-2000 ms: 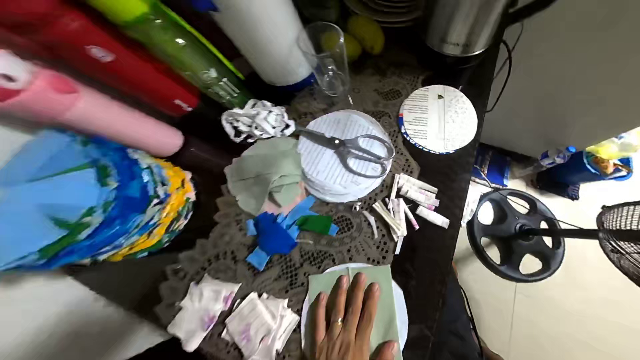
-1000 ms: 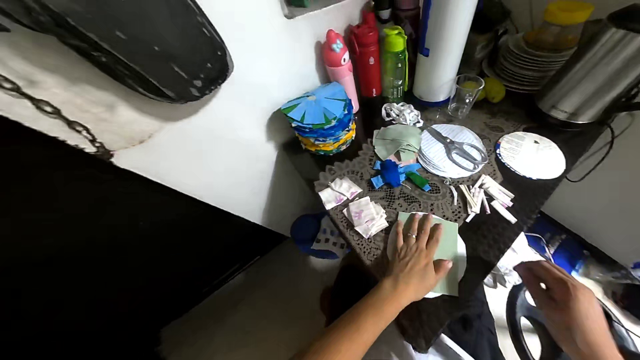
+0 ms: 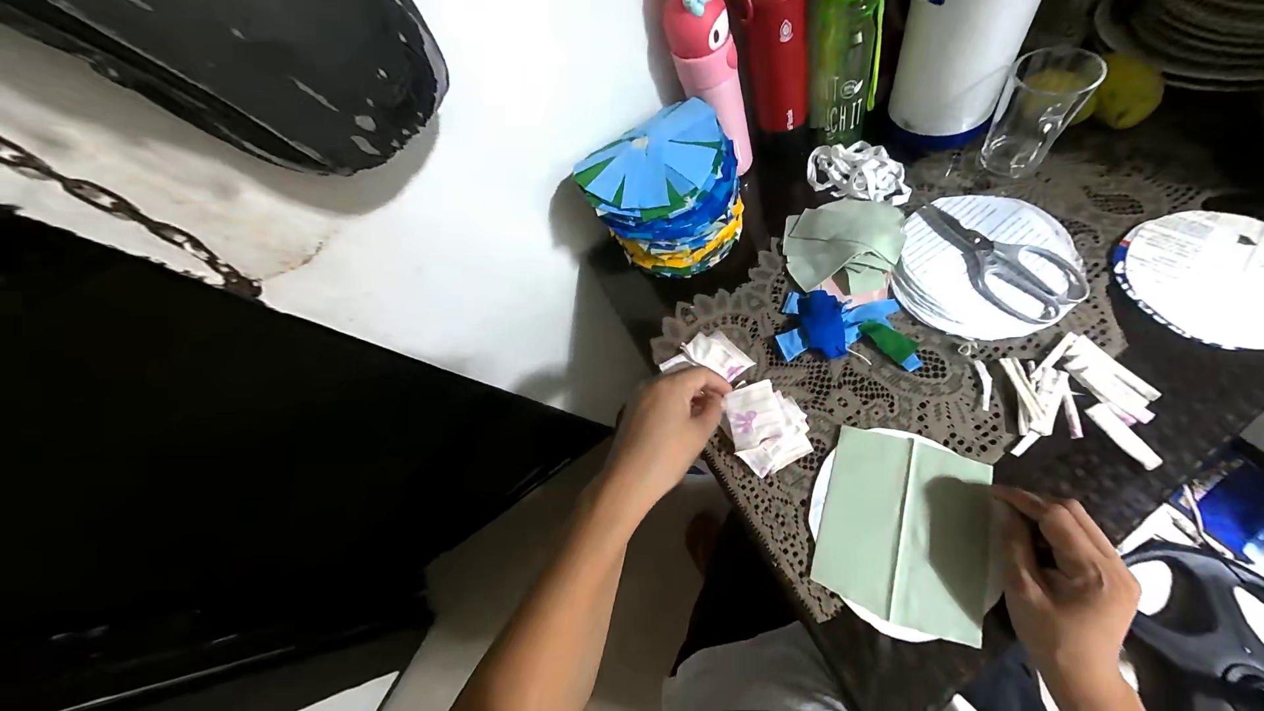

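My left hand point(image 3: 681, 415) is at the small stacks of pale printed fabric pieces point(image 3: 765, 425), fingertips closed together at their edge; whether a piece is pinched cannot be told. A green fabric sheet point(image 3: 869, 523) with a centre crease lies over a white paper disc point(image 3: 822, 484). My right hand point(image 3: 1066, 563) is at the sheet's right edge, fingers curled, its grip unclear. Grey-handled scissors point(image 3: 987, 259) rest on a stack of white paper discs point(image 3: 948, 296). Folded green cloth point(image 3: 844, 242), blue and green scraps point(image 3: 825, 324) and rolled pale strips point(image 3: 1111, 380) lie nearby.
A stack of round blue and yellow fabric pieces point(image 3: 662, 188) stands by the wall. Behind are a pink bottle point(image 3: 716, 89), a red bottle point(image 3: 778, 64), a green bottle point(image 3: 841, 69) and a drinking glass point(image 3: 1037, 109). Another disc point(image 3: 1200, 281) lies right. A lace cloth point(image 3: 928, 395) covers part of the table.
My left hand has left the green sheet and moved left to the printed pieces. My right hand has come in from the right to the sheet's edge.
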